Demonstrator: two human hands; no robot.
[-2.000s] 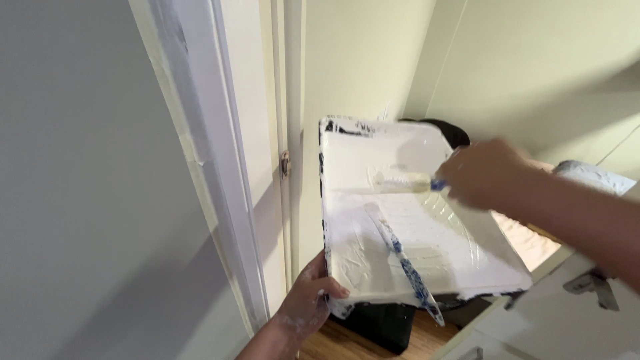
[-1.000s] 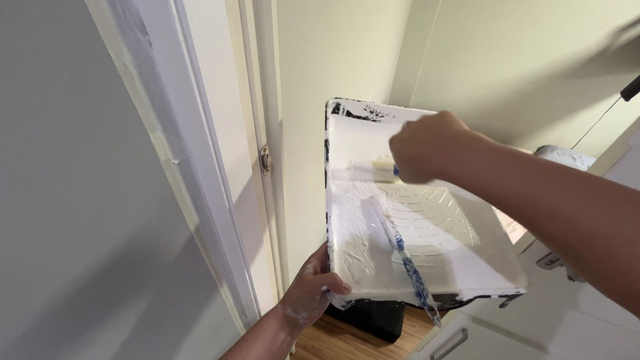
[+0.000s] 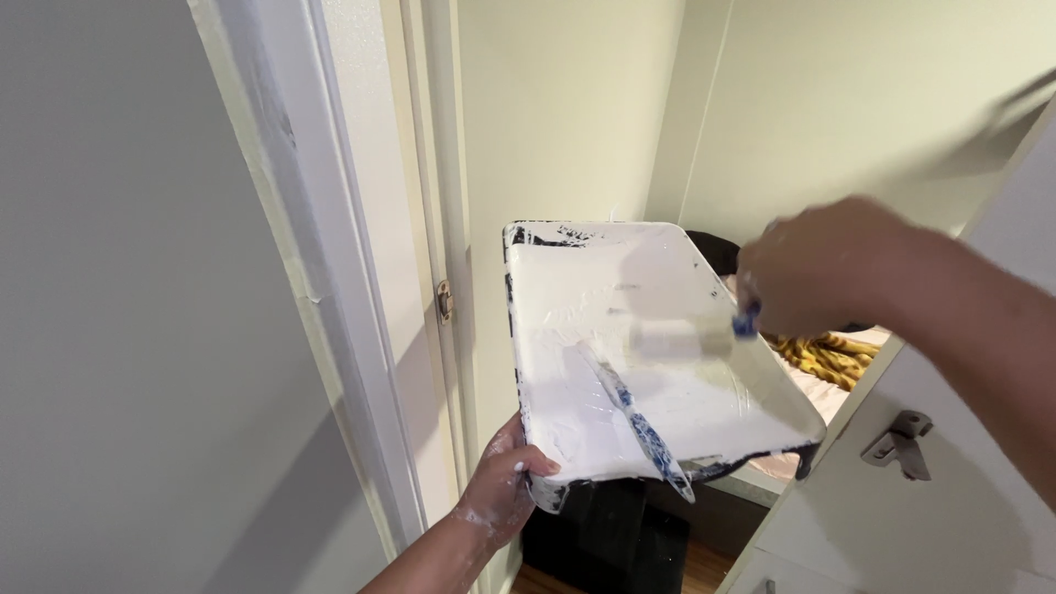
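Observation:
My left hand [image 3: 503, 487] grips the lower left corner of a paint tray [image 3: 569, 445], its thumb on the rim. White paint coats the tray, and black shows through along its edges. A paintbrush [image 3: 648, 433] with a blue, paint-smeared handle lies in it, the handle end over the near rim. Above the tray's right side, my right hand [image 3: 817, 268] is closed on the blue handle end of a small paint roller [image 3: 664, 339]. The roller is blurred, over the middle of the tray; whether it touches the paint I cannot tell. White paint marks my left wrist.
At left stands a door frame [image 3: 330, 165] with tape along its edge and a metal strike plate [image 3: 445, 302]. A white cabinet panel with a metal latch [image 3: 903, 445] is at right. Behind the tray lies a yellow patterned cloth [image 3: 825, 359]; a black object [image 3: 602, 536] is below.
My right hand and the roller have moved right relative to the tray since one second ago. My left hand keeps its hold on the tray's corner.

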